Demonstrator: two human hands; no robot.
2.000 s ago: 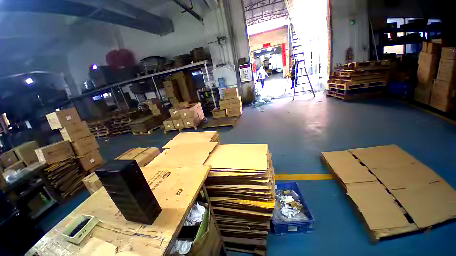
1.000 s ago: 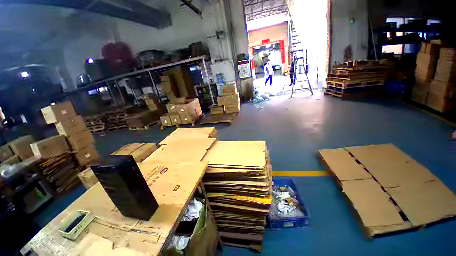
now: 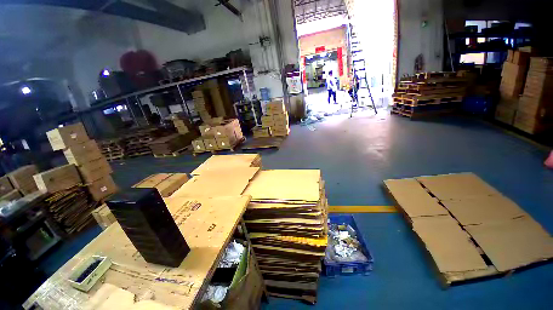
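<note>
No hand of mine is in the picture. Nearest in front is a bench covered with tan cardboard (image 3: 209, 227) with dark print on it. A tall black block, perhaps a stack of black boxes (image 3: 148, 227), stands upright on it. A small pale tray (image 3: 90, 272) with dark contents lies to its left, near the bench's left edge. A torn-looking tan piece (image 3: 115, 298) lies at the bottom edge of the picture.
Flattened cartons (image 3: 285, 212) are stacked beyond the bench's right side. An open waste carton (image 3: 245, 284) stands under its edge. A blue crate (image 3: 348, 254) and palletised cardboard (image 3: 470, 224) are on the floor. A stepladder (image 3: 362, 91) and a person (image 3: 331, 86) are at the doorway.
The view has shifted slightly, so the bench and its things sit a little further left. The distant person has moved right in the doorway. A pink shape has come in at the right edge.
</note>
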